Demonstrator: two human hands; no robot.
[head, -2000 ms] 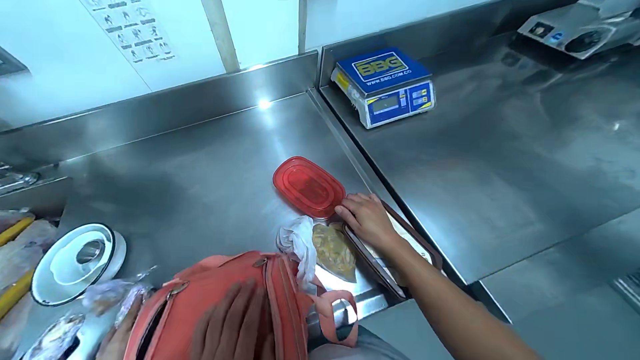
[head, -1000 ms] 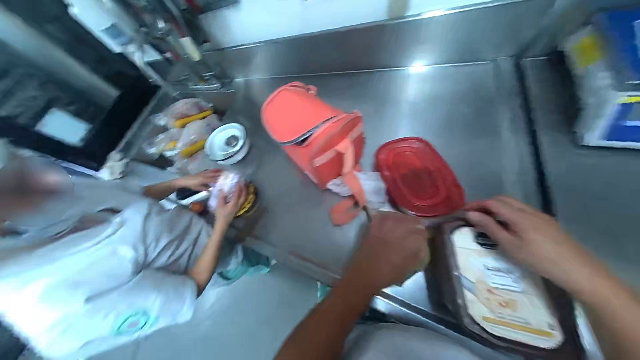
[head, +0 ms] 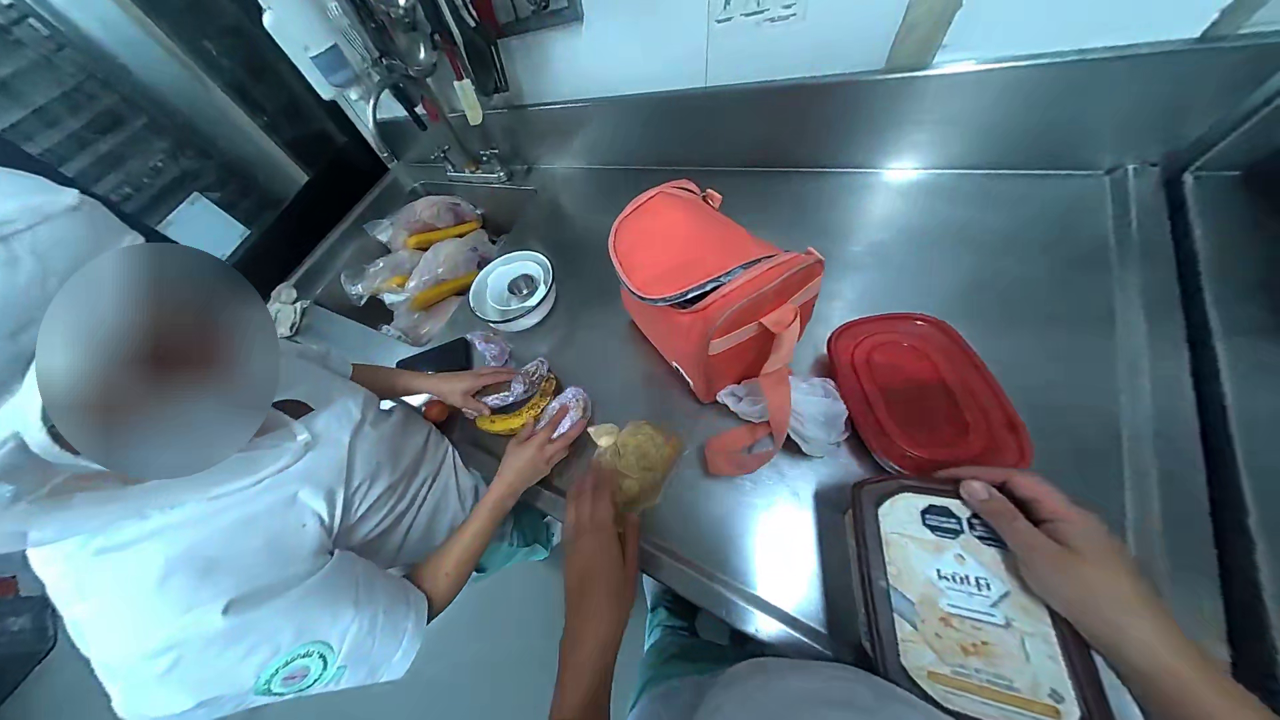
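My left hand [head: 598, 515] holds a small clear bag of yellowish food [head: 635, 462] over the counter's front edge. My right hand [head: 1050, 545] rests on the upper end of a dark brown tub with a printed lid [head: 975, 620], fingers at its rim. Just beyond the tub lies a red-lidded container [head: 925, 390]. Between my hands and farther back stands a coral insulated lunch bag [head: 715, 290], its zip partly undone, a strap hanging down its front. A crumpled white plastic bag [head: 815, 412] lies beside that strap.
At left a co-worker in white handles foil-wrapped items [head: 568, 412] and bananas [head: 540, 405]. White bowls [head: 513, 288] stand by the sink, where bagged food [head: 435, 255] lies. A faucet [head: 475, 165] rises behind. A raised steel backsplash [head: 800, 130] borders the steel counter.
My left hand, on the coral bag two seconds ago, now holds the yellowish bag, which has moved left from beside the tub. My right hand remains at the tub. The view has turned left.
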